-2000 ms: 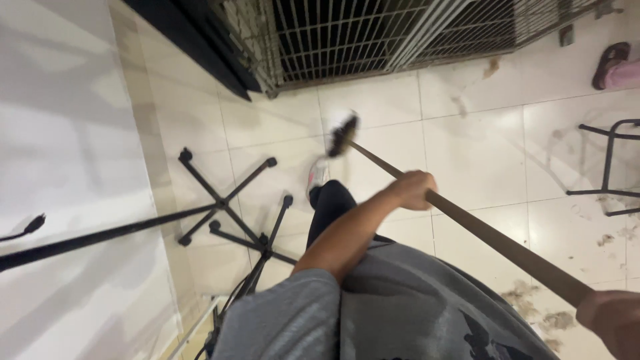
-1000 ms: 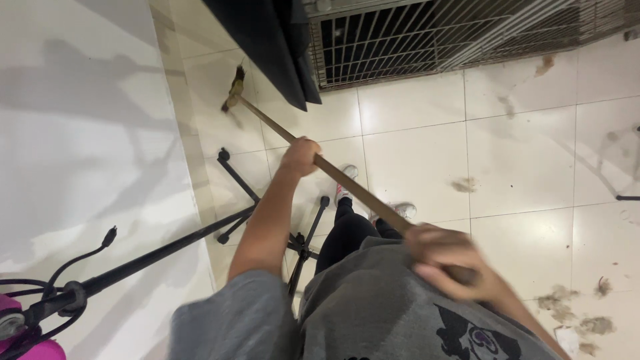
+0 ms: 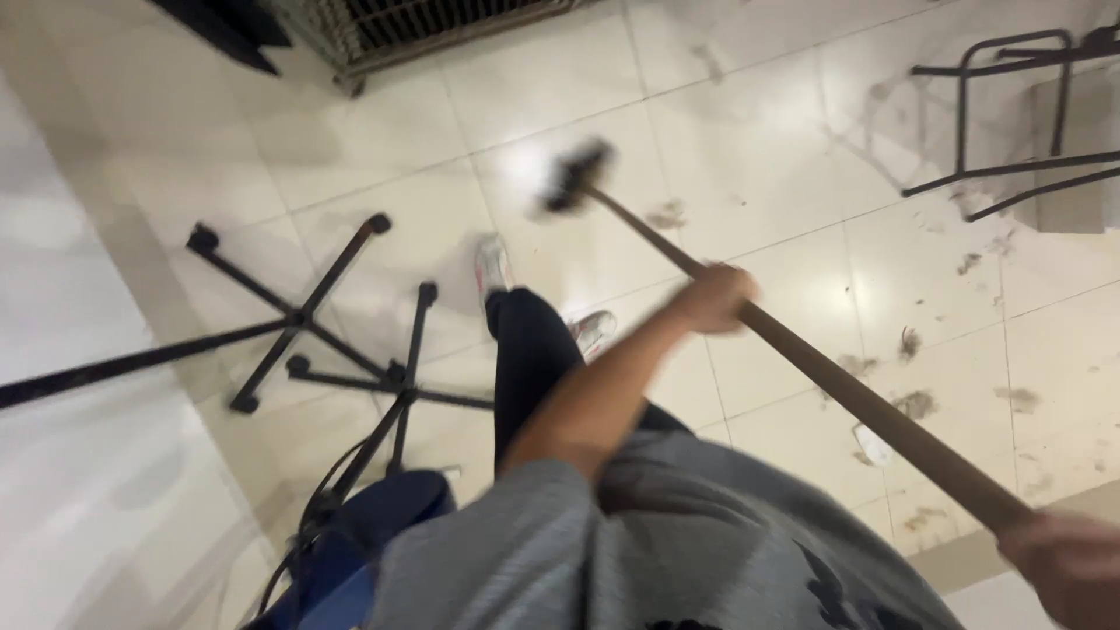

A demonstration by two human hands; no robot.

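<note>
A broom with a long brown handle (image 3: 840, 376) slants across the view, its dark, blurred head (image 3: 577, 175) over the tiled floor beyond my shoes. My left hand (image 3: 717, 297) grips the handle partway along, on the side nearer the head. At the lower right edge my right hand (image 3: 1067, 560) is closed round the handle's upper end, partly cut off by the frame and blurred. Tufts of hair (image 3: 914, 404) lie scattered on the floor to the right of the handle.
Two wheeled stands with black legs (image 3: 299, 317) are on the left beside a white wall (image 3: 70, 332). A wire cage (image 3: 437, 35) stands at the top. A black metal frame (image 3: 962, 122) is at the upper right, near a box (image 3: 1072, 157). A blue object (image 3: 385, 516) lies lower left.
The broom head has moved from the floor beside the dark cover, near the wall, to the open tiles right of the stands. Both hands have moved right with the handle; the view has shifted too.
</note>
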